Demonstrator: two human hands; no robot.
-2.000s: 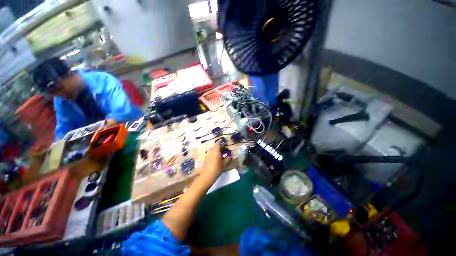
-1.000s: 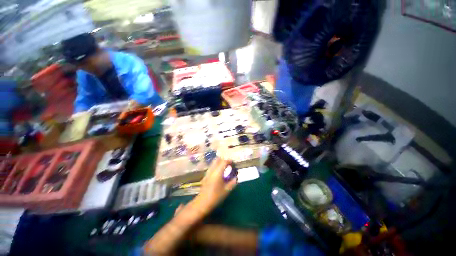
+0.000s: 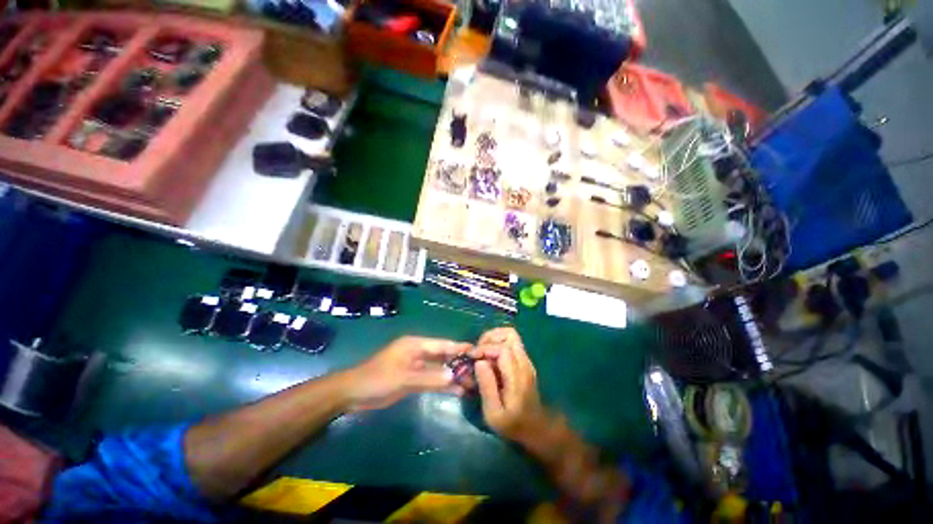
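A small dark rounded watch unit (image 3: 462,373) is held between my two hands above the green mat; its details are blurred. My left hand (image 3: 404,370) comes from the left and grips the unit's left side with its fingertips. My right hand (image 3: 507,377) has its fingers on the unit's right side. Several black watch units with white labels (image 3: 268,330) lie on the mat to the left of my hands.
A wooden parts board (image 3: 440,220) stands ahead with small parts on it. A compartment tray (image 3: 413,264), thin tools (image 3: 473,287), green-topped items (image 3: 532,295) and a white strip (image 3: 586,306) lie before it. Pink foam trays (image 3: 194,164) are at left; tape rolls (image 3: 719,411) at right.
The view has turned down toward the mat. The hand that was over the board with a dark unit has come back, and both hands now hold a unit together above the mat.
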